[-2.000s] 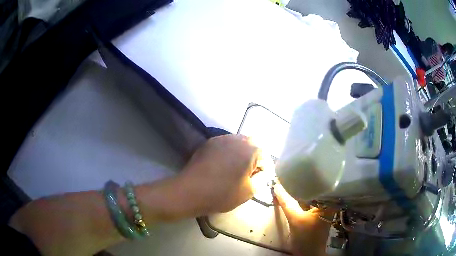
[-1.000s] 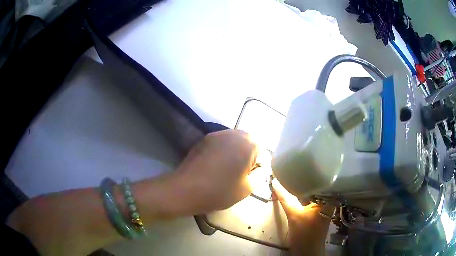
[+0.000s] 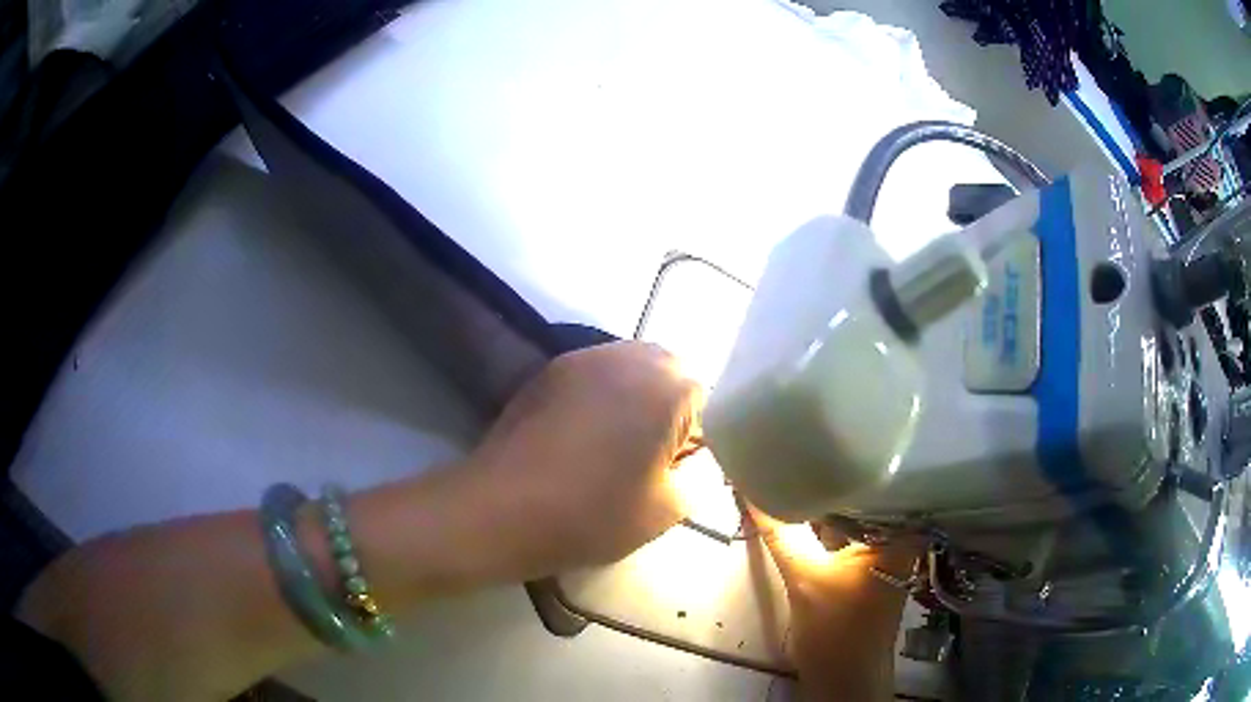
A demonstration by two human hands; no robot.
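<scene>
A dark fabric strip [image 3: 412,247], greyer on its near side, runs from the upper left down to my left hand [image 3: 590,439]. My left hand is closed on its end, just left of the needle area; the fingertips are lost in glare. My right hand [image 3: 837,603] is partly under the machine head, its fingers reaching toward the needle; glare and the head hide what they touch. The white sewing machine head [image 3: 823,384] with a blue stripe covers the needle and presser foot. The bed plate [image 3: 672,603] lies beneath both hands.
Black cut pieces [image 3: 96,233] lie along the left side. A pale cloth [image 3: 89,28] is at the top left corner. A curved grey lamp neck [image 3: 892,151] stands behind the head. Dark ruffled pieces [image 3: 1036,41] and a red item [image 3: 1150,181] are beyond the table.
The view has shifted slightly, so the machine head sits a little higher and further left. Both hands keep nearly the same places; the strip still runs to my left hand.
</scene>
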